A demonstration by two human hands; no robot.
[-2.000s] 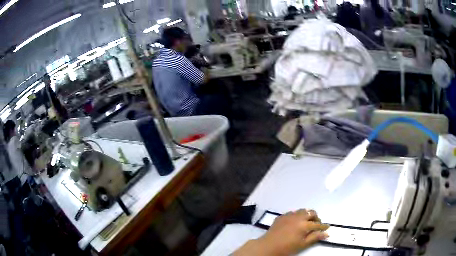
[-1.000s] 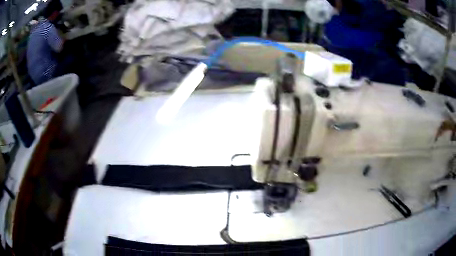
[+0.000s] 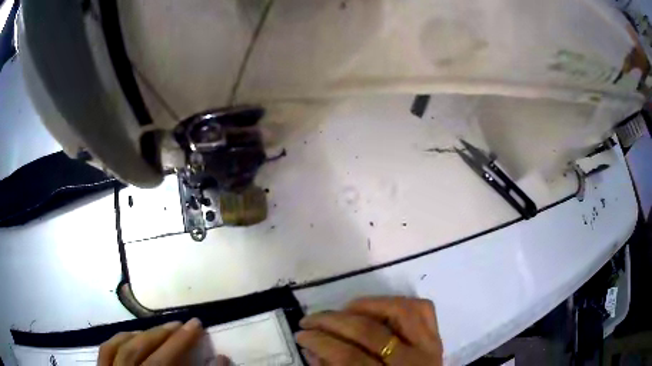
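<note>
A dark fabric strip (image 3: 243, 306) lies along the front edge of the sewing machine bed, with a white strip (image 3: 250, 339) on top of it. The dark cloth shows as a border above the white strip and at its right end. My left hand (image 3: 159, 346) is on the white strip with bent fingers, cut off by the bottom edge. My right hand (image 3: 375, 330), with a ring, grips the right end of the dark strip. Parts of both strips are hidden under my hands.
The cream sewing machine (image 3: 343, 50) fills the top. Its presser foot area (image 3: 196, 179) is at left, beside a yellowish block (image 3: 244, 206). Black thread snips (image 3: 500, 182) and a small dark scrap (image 3: 420, 105) lie on the bed. Another dark cloth piece (image 3: 53, 186) lies at left.
The view has swung right and down, closer to the machine bed. Both hands have come into view on the front strips; a second ago neither showed. The white strip now lies on the front dark strip.
</note>
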